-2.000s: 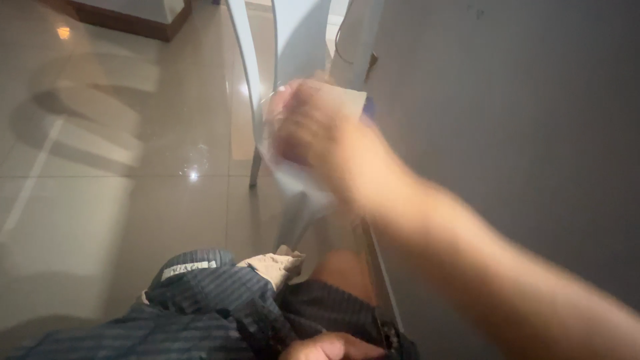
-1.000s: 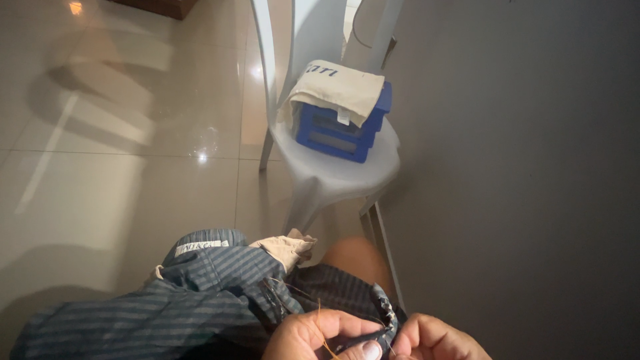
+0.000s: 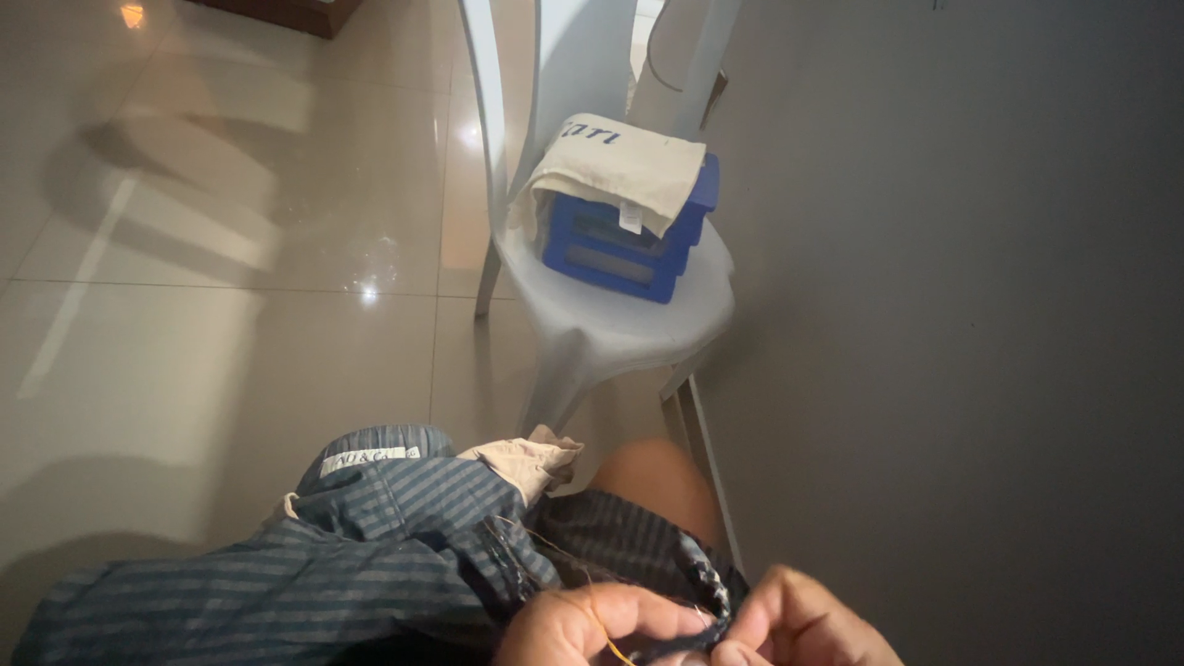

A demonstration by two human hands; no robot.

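Observation:
At the bottom edge, my left hand (image 3: 592,629) pinches the dark, patterned edge (image 3: 705,575) of a garment. My right hand (image 3: 800,620) grips the same edge just beside it, its thumb and fingertips close together. An orange thread (image 3: 601,622) runs over my left hand's fingers, and thin loose threads lie on the cloth behind it. Blue-grey striped cloth (image 3: 277,592) with a white label and a beige piece of fabric (image 3: 529,462) spreads over my lap. Whether a needle is held cannot be seen.
Ahead stands a light grey plastic chair (image 3: 629,333). On its seat sits a blue plastic container (image 3: 610,268), partly covered by a cream cloth (image 3: 629,162) with lettering. A grey wall (image 3: 943,277) rises at the right, and glossy floor tiles (image 3: 342,370) lie at the left.
Two seconds ago my right arm reached toward the chair. It has since come back to my lap, where both hands now hold the garment's edge.

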